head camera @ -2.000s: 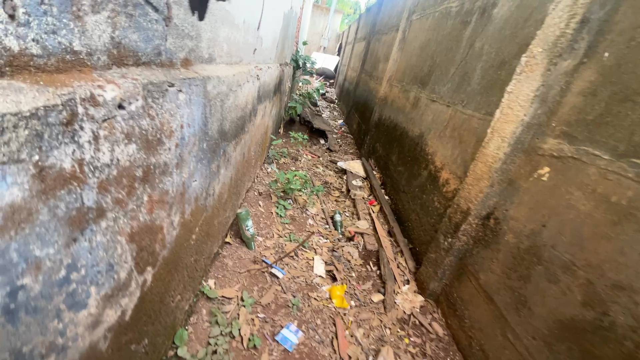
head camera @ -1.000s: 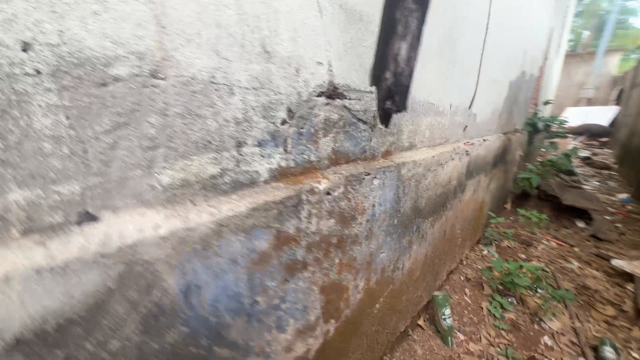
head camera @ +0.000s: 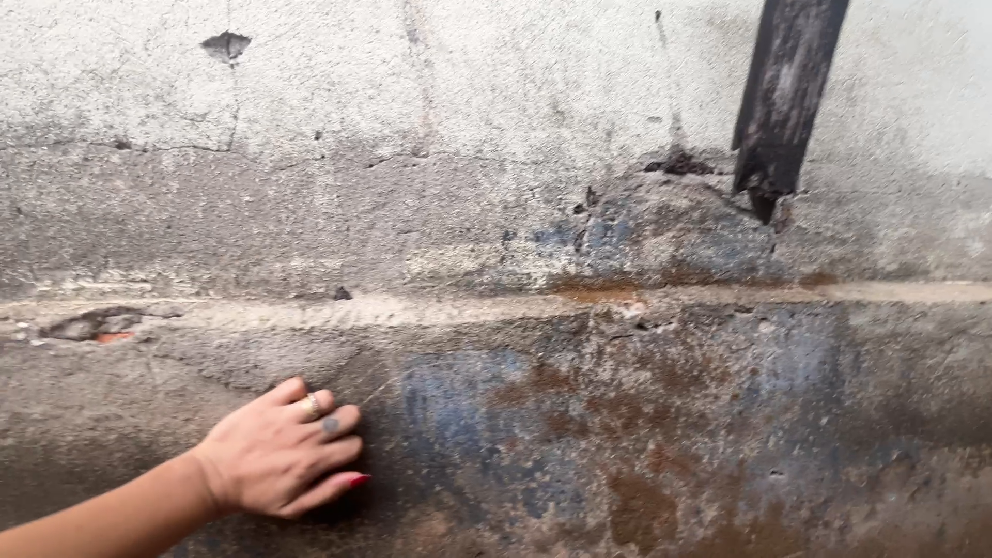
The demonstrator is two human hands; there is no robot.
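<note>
My left hand (head camera: 291, 449) reaches in from the lower left, its back toward me, close to the lower part of a weathered plastered wall (head camera: 480, 434). Its fingers are bent and most fingertips are out of sight, so whether they touch the wall or hold anything cannot be told. A ring with a yellowish band, a dark round mark or ring on the neighbouring finger, and one red nail show. Just above the hand runs a pale ledge (head camera: 387, 308) of the wall. My right hand is out of view.
A dark, weathered wooden board (head camera: 787, 101) with a broken lower end hangs in front of the wall at upper right. A chipped hole (head camera: 97, 322) showing some red lies in the ledge at left. Another chip (head camera: 226, 46) is higher up. Blue paint and brown stains mark the wall.
The view has swung left from the littered passage to face the wall. My left hand has come into view; neither earlier frame shows it.
</note>
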